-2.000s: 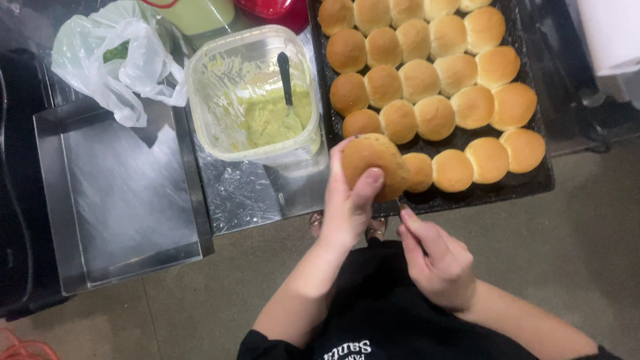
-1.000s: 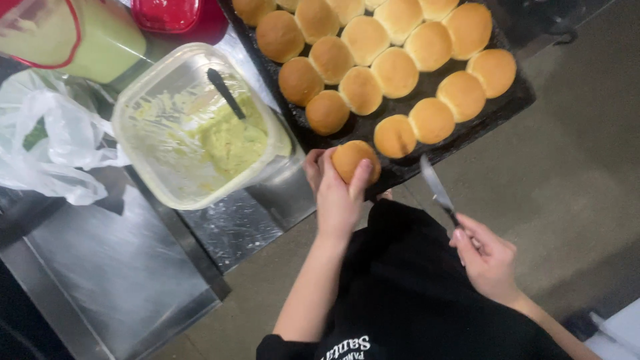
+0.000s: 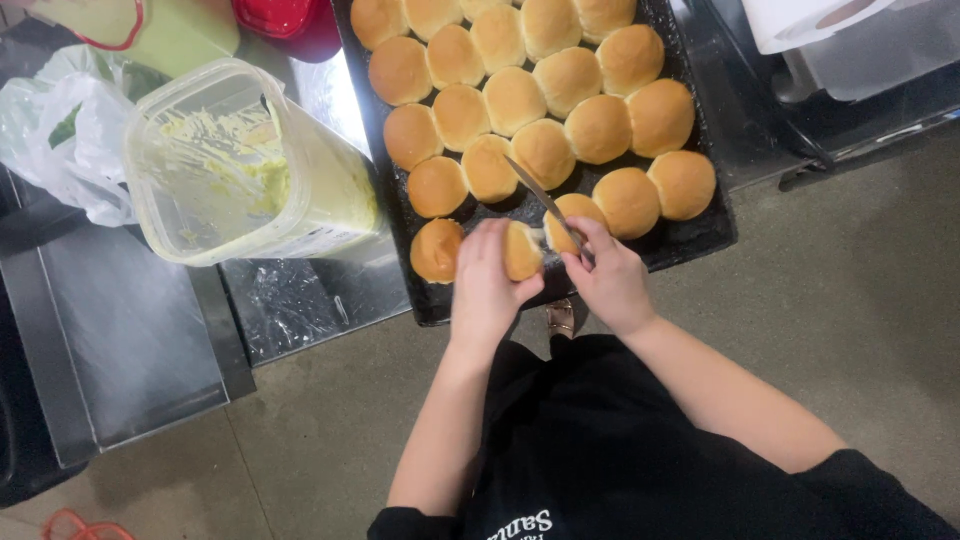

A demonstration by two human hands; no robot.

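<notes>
My left hand (image 3: 487, 281) is closed around a bread roll (image 3: 523, 251) at the near edge of a dark baking tray (image 3: 664, 251). A knife (image 3: 541, 196) is in my right hand (image 3: 609, 277), its blade pointing up and left over the rolls. Beneath the blade lies another roll (image 3: 574, 219), beside the held one with a small gap between them. A separate roll (image 3: 437, 250) sits in the near left corner of the tray, just left of my left hand. Several rows of golden rolls (image 3: 514, 100) fill the far part of the tray.
Left of the tray stands a clear plastic tub (image 3: 217, 161) with pale green spread inside. A white plastic bag (image 3: 71, 142), a red container (image 3: 281, 15) and an empty-looking metal tray (image 3: 135, 330) are further left. A white paper roll (image 3: 810, 19) is at the upper right.
My left hand has moved from a roll at the tray's near left corner to one further right. The knife, held clear of the rolls a second ago, is now over them. The view has turned.
</notes>
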